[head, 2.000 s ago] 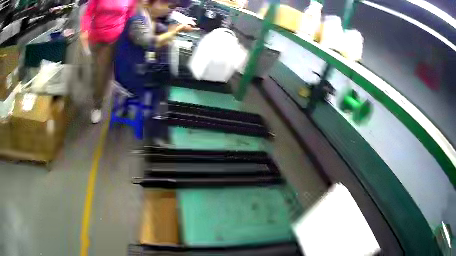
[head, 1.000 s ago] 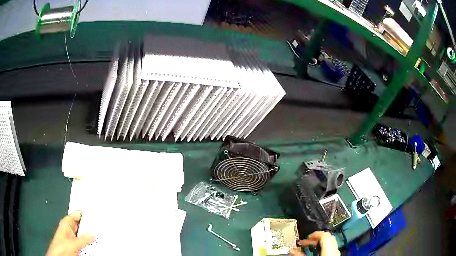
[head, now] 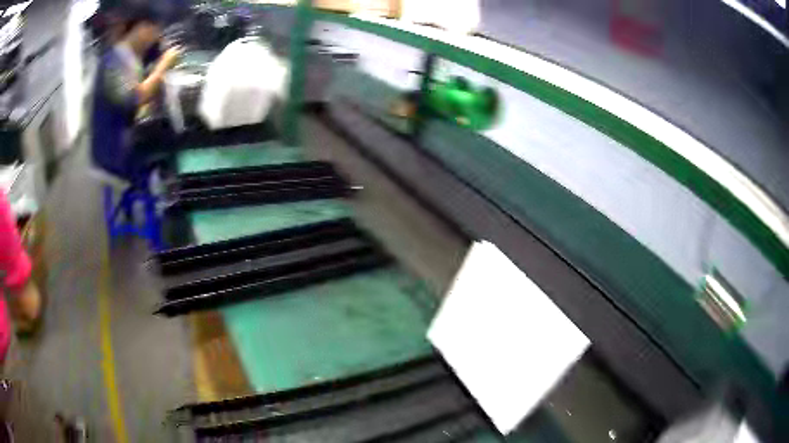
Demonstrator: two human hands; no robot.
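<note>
A white square board stands tilted near the black racks, at the lower right of the middle. No hand of mine shows in this frame. Black toothed racks lie across the green bench top in the foreground. More black racks lie farther along. The picture is blurred, so what holds the board up cannot be told. A pale blurred shape shows at the lower right edge.
A dark conveyor strip runs behind the bench. A green reel and a silvery spool hang under the shelf. A person sits at the far left beyond the racks. A pink sleeve shows at the left edge.
The view has swung left from the fan, board row and parts box to the racks. Both hands have left the picture. The person in pink is now nearer the left edge than two seconds ago.
</note>
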